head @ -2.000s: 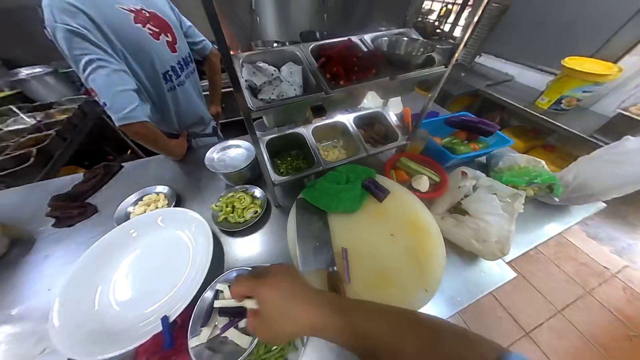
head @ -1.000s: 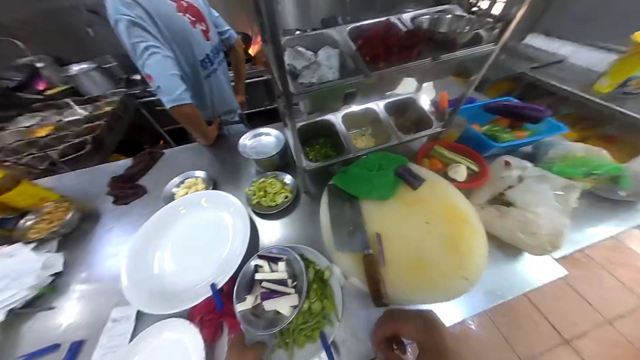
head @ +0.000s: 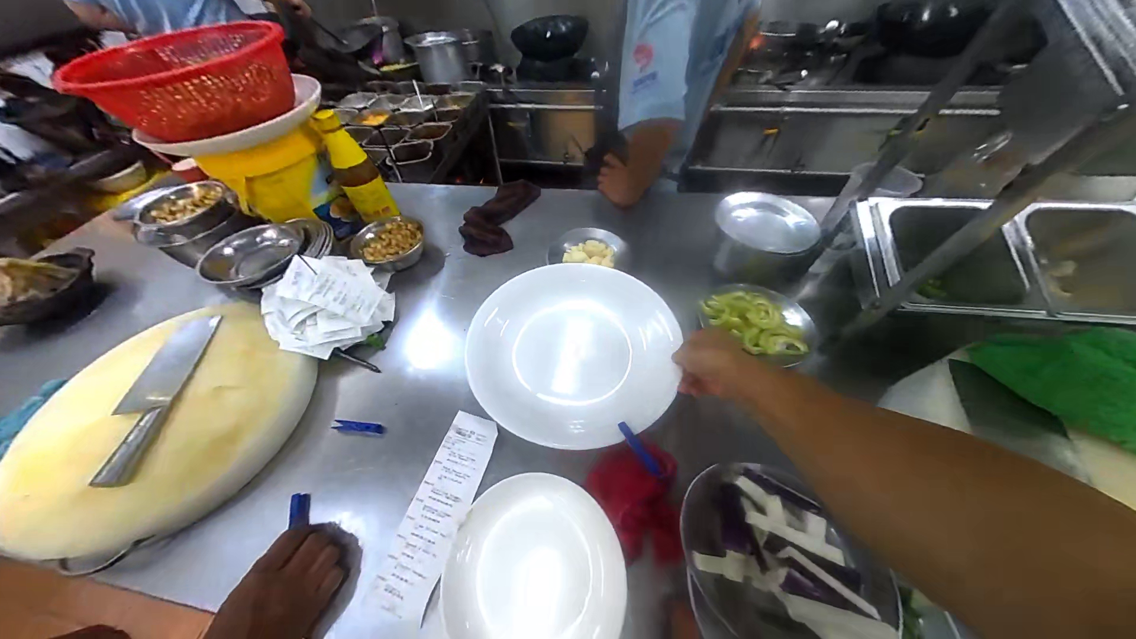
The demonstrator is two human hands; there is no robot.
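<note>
My right hand (head: 714, 362) grips the right rim of a large white oval plate (head: 572, 355), which bears no food. My left hand (head: 288, 577) is low on the steel table, its fingers against a blue clothespin (head: 300, 509); whether it pinches it is unclear. A long printed paper slip (head: 444, 506) lies between that hand and a second white plate (head: 535, 559). Another blue clip (head: 641, 448) lies by the big plate, over a red cloth (head: 632, 497). Below my right forearm, a metal bowl holds cut eggplant and white strips (head: 790, 550). Sliced green vegetable (head: 754, 321) fills a metal dish.
A cleaver (head: 169, 382) lies on a round cutting board (head: 240, 426) at left. Paper slips (head: 327, 306), metal bowls and a red basket (head: 182, 80) are beyond it. A co-worker's arm (head: 646, 146) is across the table. A rack post (head: 905, 160) slants at right.
My right hand, over the bowl of eggplant strips two seconds ago, is now at the large plate's rim. The view has swung left, bringing in the cleaver on its board.
</note>
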